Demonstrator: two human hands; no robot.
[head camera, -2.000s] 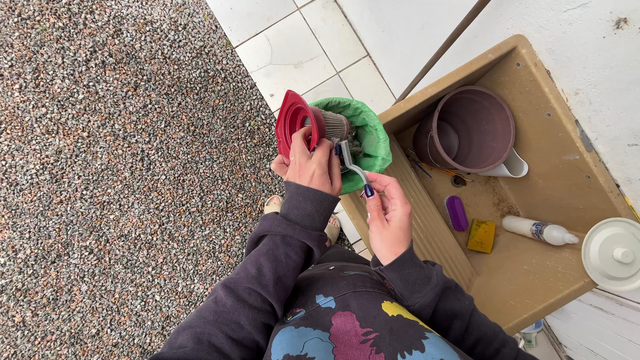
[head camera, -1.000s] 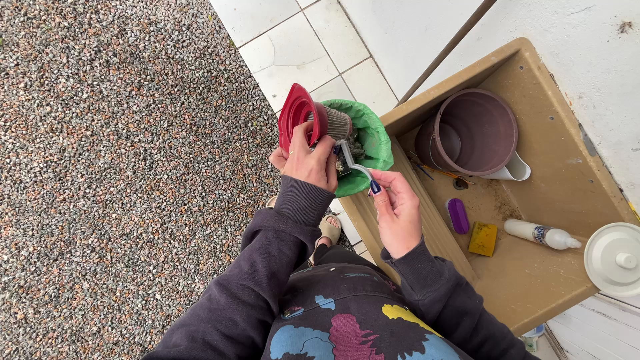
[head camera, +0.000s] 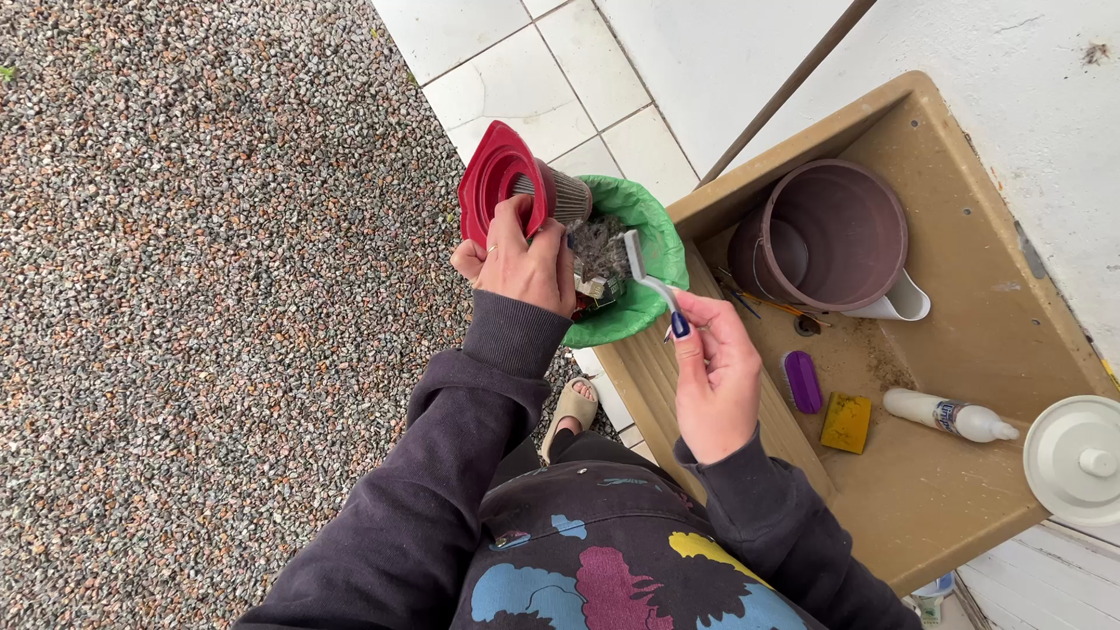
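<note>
My left hand (head camera: 525, 262) grips a red plastic filter holder (head camera: 499, 179) whose pleated filter (head camera: 570, 194) points right, over a small bin lined with a green plastic bag (head camera: 661, 236). Gray fluffy lint and dust (head camera: 599, 248) lie in the bin with other rubbish, just below the filter. In my right hand (head camera: 713, 367) is the handle of a small gray brush (head camera: 637, 256), pinched between thumb and fingers. Its head is over the bin, apart from the filter in this view.
To the right a tan sink (head camera: 954, 516) holds a brown bucket (head camera: 836, 232), a white scoop-like thing (head camera: 901, 300), a purple brush (head camera: 802, 381), a yellow sponge (head camera: 845, 422) and a white bottle (head camera: 949, 415). A white lid (head camera: 1076, 455) rests at its edge. Gravel (head camera: 219, 262) lies left.
The brush in my right hand has moved away from the filter, leaving a wider gap between them. Gray lint in the bin shows more plainly. My left hand still holds the filter holder.
</note>
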